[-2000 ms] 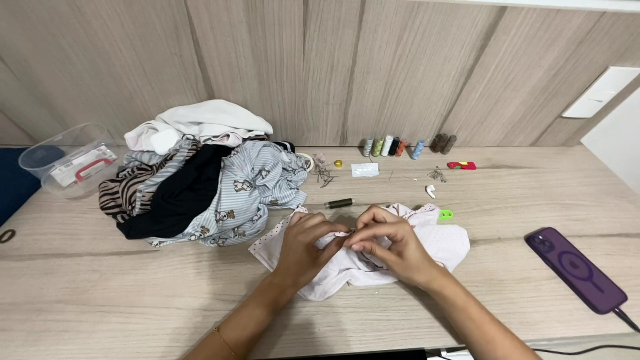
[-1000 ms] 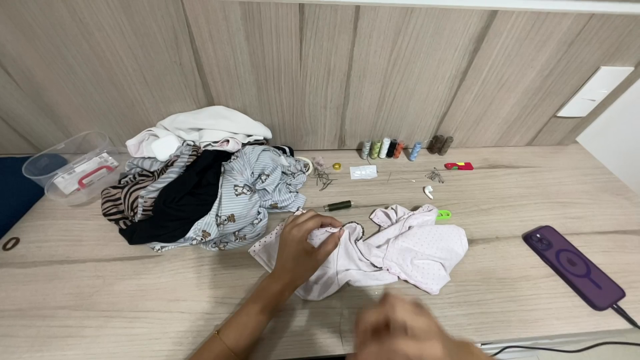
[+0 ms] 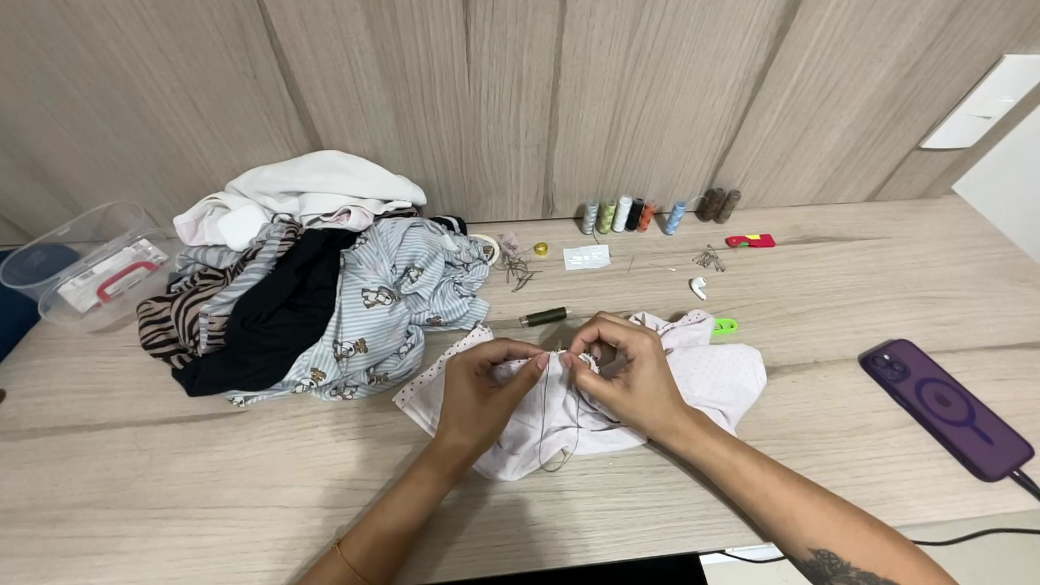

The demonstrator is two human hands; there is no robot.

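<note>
A pale pink dotted garment (image 3: 617,431) lies on the wooden table beneath both hands. My left hand (image 3: 487,390) pinches its edge between thumb and fingers. Close beside it, almost fingertip to fingertip, my right hand (image 3: 626,370) grips the same edge; whether a needle is between its fingers cannot be seen. A dark thread (image 3: 542,418) hangs in a loop from the fingertips over the cloth. Behind the hands lies a spool of dark green thread (image 3: 544,317). A bright green plastic item (image 3: 725,326) touches the garment's far right side.
At left are a heap of clothes (image 3: 280,313) and a clear plastic box (image 3: 89,268). Thread spools (image 3: 623,214) stand along the back, near safety pins (image 3: 711,259), a red item (image 3: 751,241) and a white earbud (image 3: 698,287). A purple phone (image 3: 946,410) lies at right, cable attached.
My right hand, blurred near the front edge one second ago, is back at the cloth beside my left hand. The thread now hangs in a loop over the garment.
</note>
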